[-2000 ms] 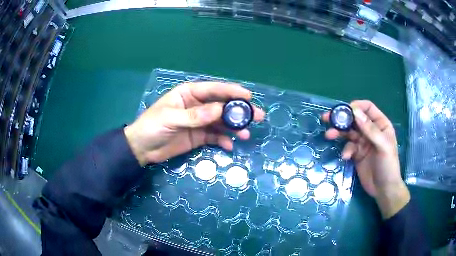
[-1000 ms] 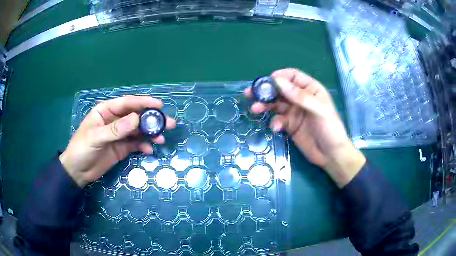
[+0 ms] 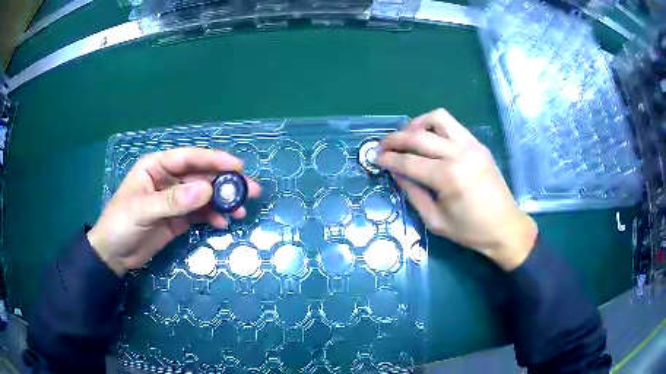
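Note:
A clear blister tray with rows of round pockets lies flat in front of me, green showing through. My left hand holds a round black-rimmed component in its fingertips above the tray's left part, pale centre facing me. My right hand has its fingertips on a second round component at the pocket in the tray's far right corner. This one shows a silvery-white ring with a dark rim, partly covered by my fingers. Several other pockets glare white and show no dark rim.
A pile of spare clear trays glares at the right. Clear stacked trays stand along the far edge. A green mat with white strips lies under the working tray. Blurred tray stacks stand at the far right.
My view has swung right. My right hand has turned over and lowered its component to the tray's far right corner pocket. My left hand still holds its component.

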